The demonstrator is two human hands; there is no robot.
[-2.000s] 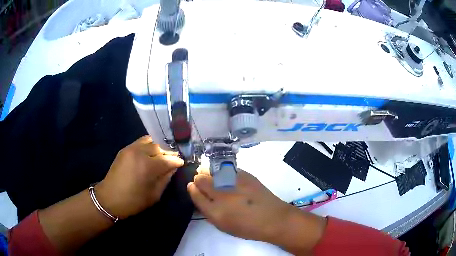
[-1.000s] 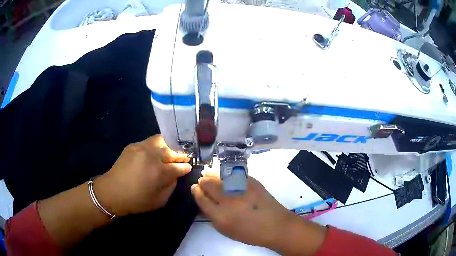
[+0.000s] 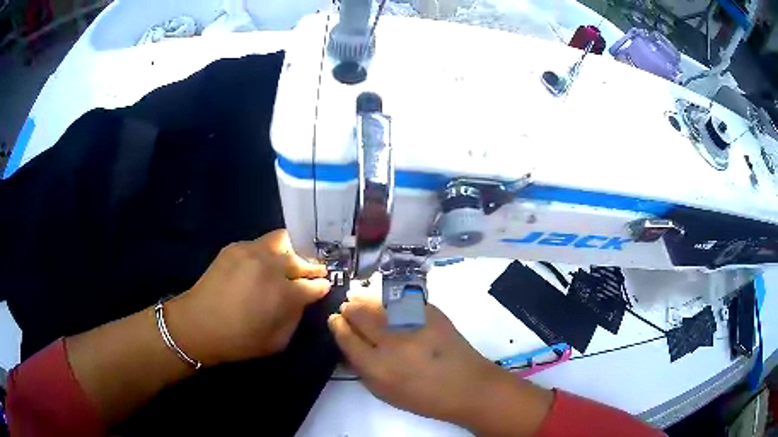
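Black fabric (image 3: pixel 145 188) lies over the table left of the machine and down to the bottom edge of the view. My left hand (image 3: pixel 256 294) pinches its edge beside the presser foot (image 3: pixel 339 278). My right hand (image 3: pixel 409 354) is on the other side of the foot, its fingertips at the same fabric edge, partly behind a grey attachment (image 3: pixel 404 305). The white Jack sewing machine head (image 3: pixel 478 128) stands over the fingertips. The needle tip is too small to make out.
Black cut pieces (image 3: pixel 546 305) lie under the machine arm at the right. A blue and pink tool (image 3: pixel 542 360) lies beside my right forearm. A purple item (image 3: pixel 646 53) and a dark red item (image 3: pixel 588 39) are behind the machine.
The camera view has shifted, so the machine appears farther right. Both hands stay at the presser foot, with only slight finger movement.
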